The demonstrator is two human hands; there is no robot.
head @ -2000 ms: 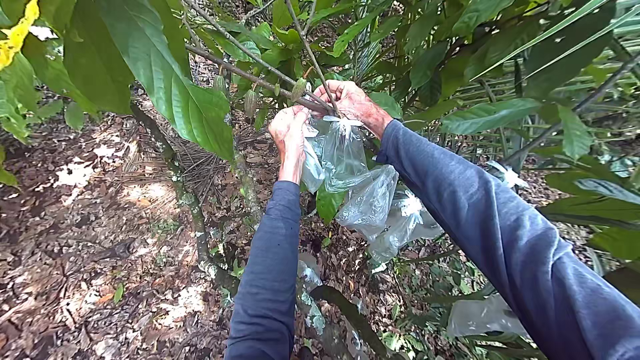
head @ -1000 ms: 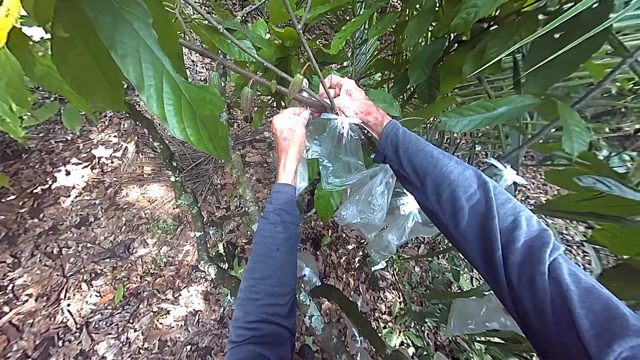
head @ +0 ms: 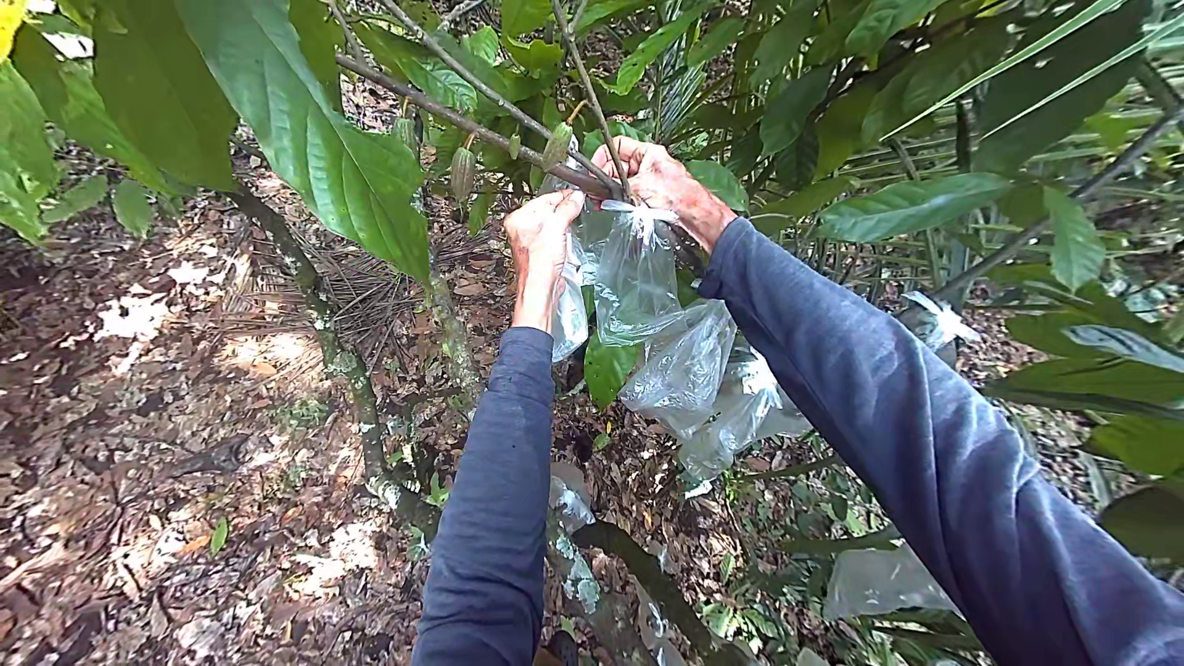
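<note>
My left hand (head: 541,236) grips the top of a clear plastic bag (head: 568,310) just under a thin branch (head: 481,129) of a tree with small ribbed green cacao pods. Beside it, my right hand (head: 661,180) is at the fork of the branch, fingers bent inward; what they pinch is hard to make out. Below the right hand hangs another clear bag (head: 636,277), its neck knotted. More clear bags (head: 683,370) hang lower, between my forearms. One young pod (head: 558,145) stands close above my left hand, and another pod (head: 463,173) dangles to its left.
Large green leaves (head: 314,139) hang in the upper left. A mossy, lichen-marked stem (head: 356,379) rises at left over dry leaf litter (head: 185,462). A tied bag (head: 939,319) hangs beyond my right forearm, and another bag (head: 883,583) is low at right.
Both hands stay at the same branch fork. My left hand has shifted slightly, and its fingers have moved from beside the knotted bag to just under the branch.
</note>
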